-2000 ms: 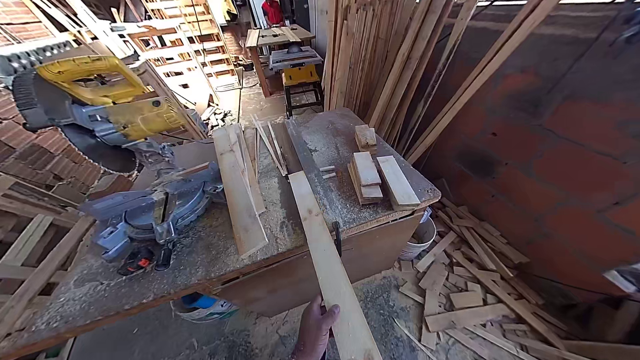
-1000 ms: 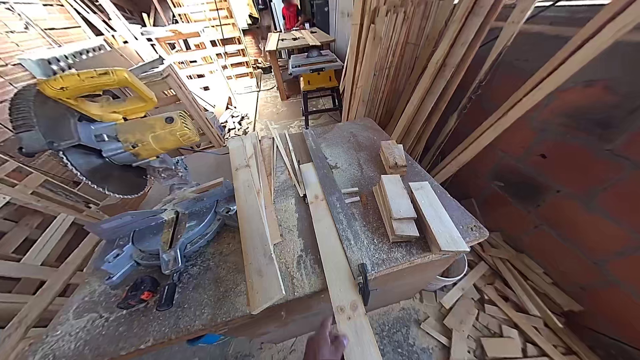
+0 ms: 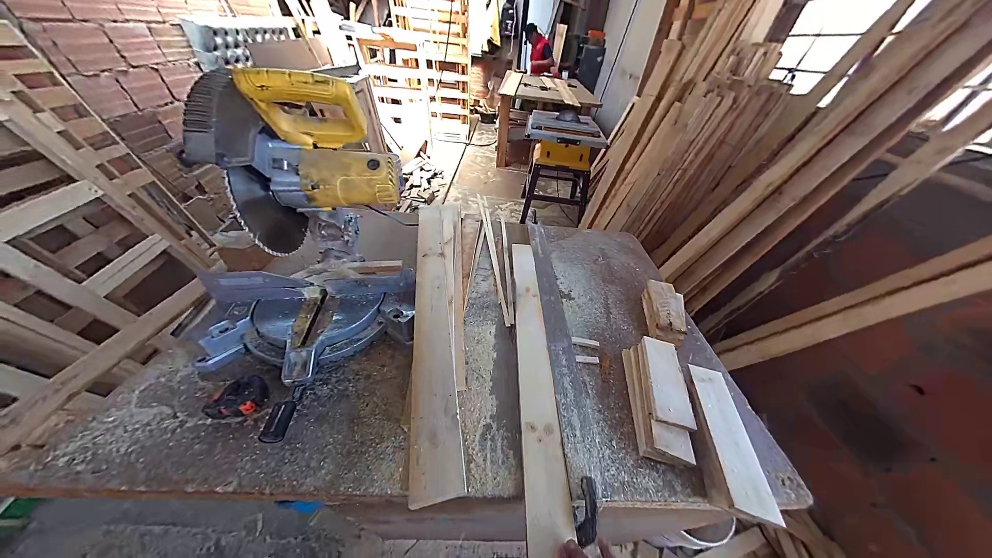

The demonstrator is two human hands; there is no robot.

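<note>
A long pale wooden board [image 3: 540,403] lies along the workbench [image 3: 325,457] beside a flat dark straight guide [image 3: 559,341], its near end past the bench's front edge. Only the fingertips of my right hand [image 3: 583,550] show, at the bottom edge, touching the board's near end. A black clamp [image 3: 587,511] sits just above them at the bench edge. To the left lie wider boards [image 3: 438,387] and thin wood strips [image 3: 493,260]. My left hand is out of view.
A yellow miter saw [image 3: 310,178] stands at the left, a tape measure [image 3: 236,397] before it. Short wood blocks [image 3: 659,403] are stacked at the right. Long planks [image 3: 728,155] lean on the right wall. Further back are a table saw [image 3: 566,132] and a person in red [image 3: 540,54].
The long board has slid forward along the bench, and less of it overhangs the front edge. My right hand has gone down to the bottom edge of the view, which has shifted.
</note>
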